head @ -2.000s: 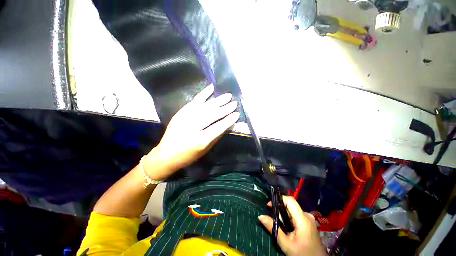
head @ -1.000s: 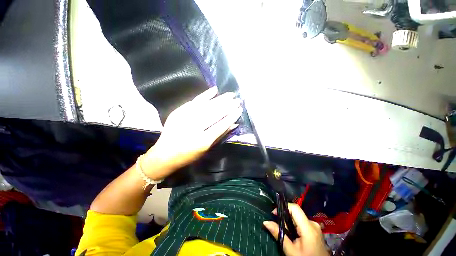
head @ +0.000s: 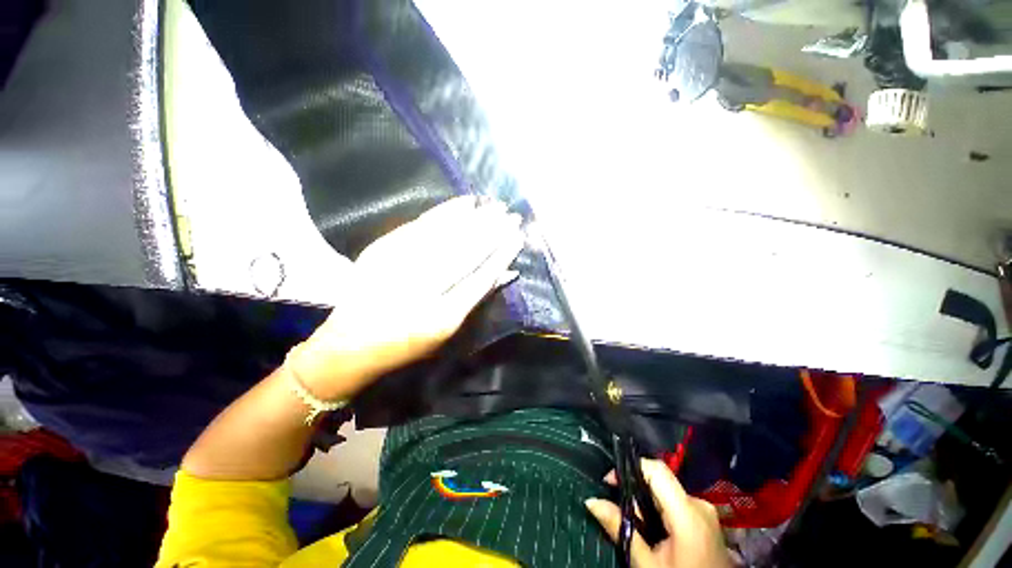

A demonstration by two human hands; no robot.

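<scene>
A long dark panel (head: 344, 144) with a purple seam strip (head: 413, 117) runs from the top of the view down over the table's front edge. My left hand (head: 427, 272) lies flat on the panel, fingers together, pressing it on the table. My right hand (head: 671, 527) holds the black shears (head: 614, 405) by the loop handles at the bottom. The blades point up and left, along the panel's right edge beside my left fingertips. Glare hides the blade tips, so I cannot tell how far they are apart.
Yellow-handled snips (head: 793, 98) and a ribbed pale knob (head: 897, 112) are at the upper right of the white table (head: 777, 288). A grey board (head: 72, 166) is at the left. Dark cloth (head: 144, 377) hangs below the edge. Red baskets (head: 777, 499) are below at right.
My left hand has shifted slightly left and down in view. The table and its items also sit slightly lower in view. The shears remain at the panel's right edge.
</scene>
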